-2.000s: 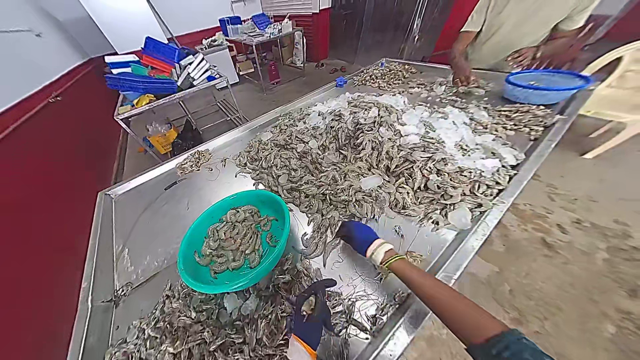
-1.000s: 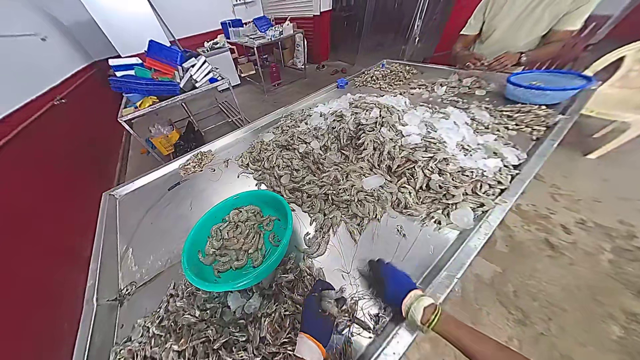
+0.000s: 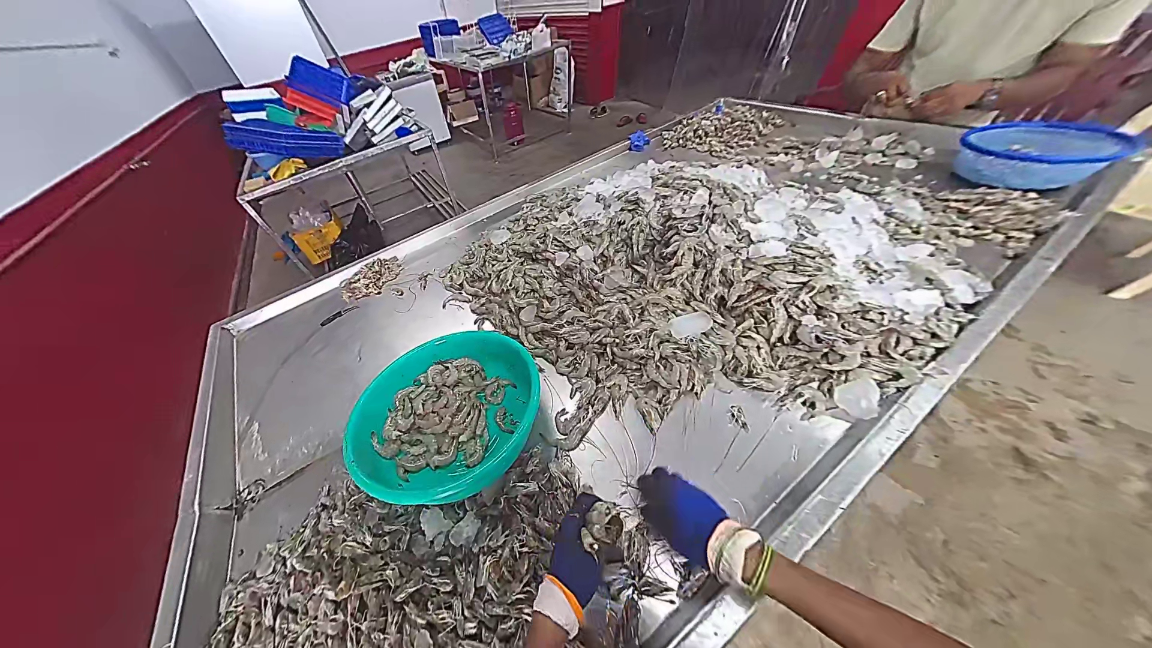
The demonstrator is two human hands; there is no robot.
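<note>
Both my hands wear dark blue gloves low in the head view. My left hand (image 3: 577,551) is closed around a shrimp (image 3: 601,524) at the edge of the near heap of shrimp heads and shells (image 3: 387,562). Just right of it is my right hand (image 3: 681,515), its fingertips pointing toward that shrimp; whether it grips anything is unclear. Up and to the left, a green plastic basin (image 3: 364,450) holds headless shrimp (image 3: 441,414) and rests tilted by the near heap. Beyond my hands lies a large pile of whole shrimp (image 3: 630,297) with crushed ice (image 3: 846,225) over its far right part.
The steel table (image 3: 306,405) has a raised rim (image 3: 864,459). A blue-rimmed basin (image 3: 1035,157) stands at its far right, near another person (image 3: 981,63). A small shrimp pile (image 3: 371,277) lies by the left rim. Behind it, a metal stand (image 3: 342,166) carries plastic trays (image 3: 283,137).
My right hand has moved from the edge of the large pile, down toward my left hand, and now sits close beside it. The other person's hands have come together away from the table's far shrimp.
</note>
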